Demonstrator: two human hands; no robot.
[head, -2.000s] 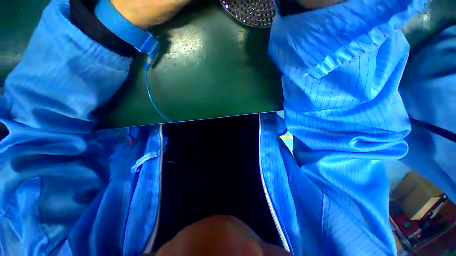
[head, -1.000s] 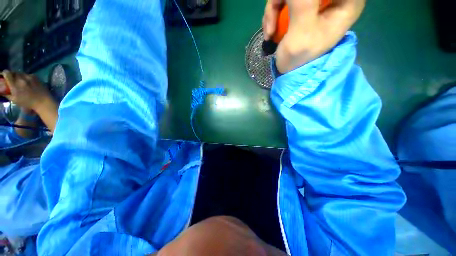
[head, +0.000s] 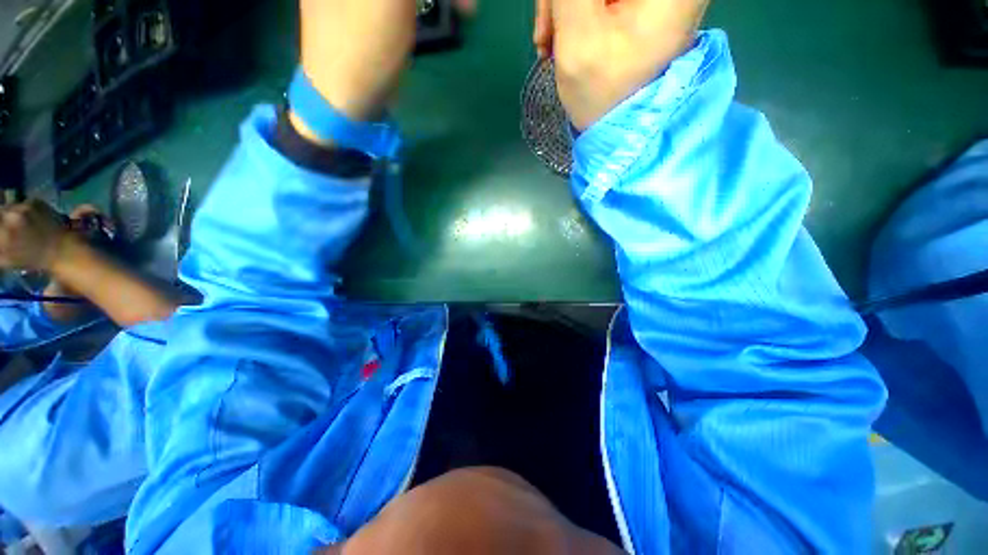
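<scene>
My left hand [head: 358, 54] is at the top edge, its fingers mostly cut off, so what it holds cannot be told. A blue wrist strap [head: 336, 125] is around my left wrist over a dark inner cuff. My right hand [head: 620, 54] is at the top, partly cut off, above and right of the screw dish. A small orange-red bit of the electric screwdriver [head: 613, 2] shows at the frame top in my right hand. The round screw dish [head: 546, 117] is partly hidden behind my right hand and sleeve.
A compartment tray [head: 438, 27] is beside my left hand, and more black trays [head: 108, 119] are at the upper left. Another person's hands [head: 43, 239] are at the left near a second dish [head: 134, 201]. A dark tray [head: 964, 33] is at the upper right. A neighbour's blue sleeve [head: 937, 239] is at the right.
My left hand and wrist, out of the picture a second ago, are back in view at the top. My right hand is a little higher, with less of the orange tool visible.
</scene>
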